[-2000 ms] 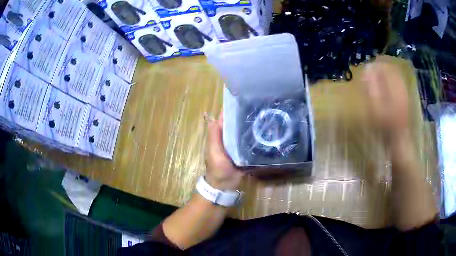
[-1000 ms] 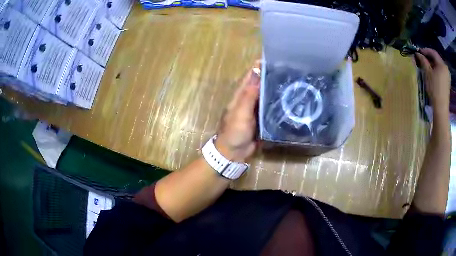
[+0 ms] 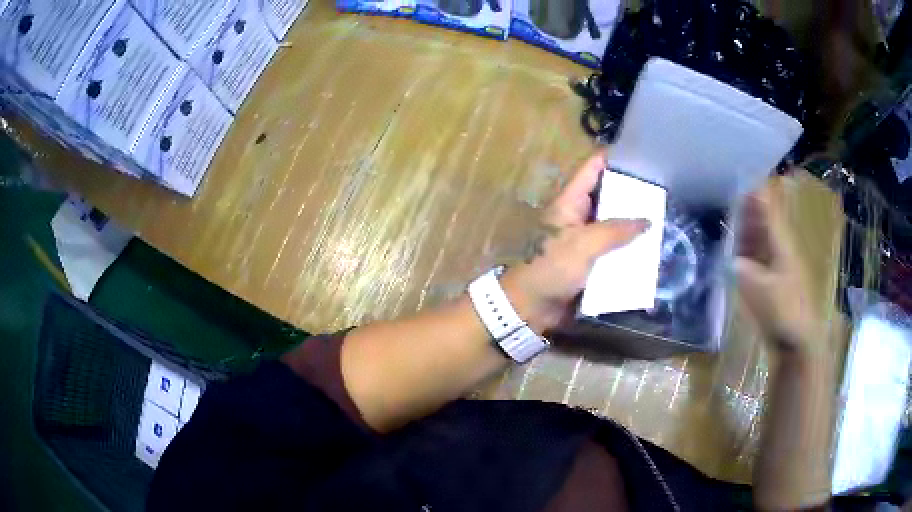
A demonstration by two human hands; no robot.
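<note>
An open white retail box (image 3: 690, 130) stands on the tabletop right of centre, its lid raised at the back. Inside lies a dark speaker in clear plastic (image 3: 680, 262) with a pale ring on its end, partly covered. A white side flap (image 3: 622, 275) is folded over the left part of the opening. My left hand (image 3: 575, 245) grips the box's left side, its thumb on the flap. My right hand (image 3: 775, 270) is blurred at the box's right side; whether it holds anything cannot be told.
A black cable heap (image 3: 705, 50) lies behind the box. Stacked finished boxes (image 3: 130, 75) are at the left, more boxes (image 3: 560, 25) at the back. A glossy white stack (image 3: 872, 405) is at the right edge. A dark crate (image 3: 95, 375) with white boxes stands on the floor at lower left.
The box appears farther right and turned. My right hand has come from the table's far right to the box. The left flap now lies over the opening. The small dark item on the table no longer shows.
</note>
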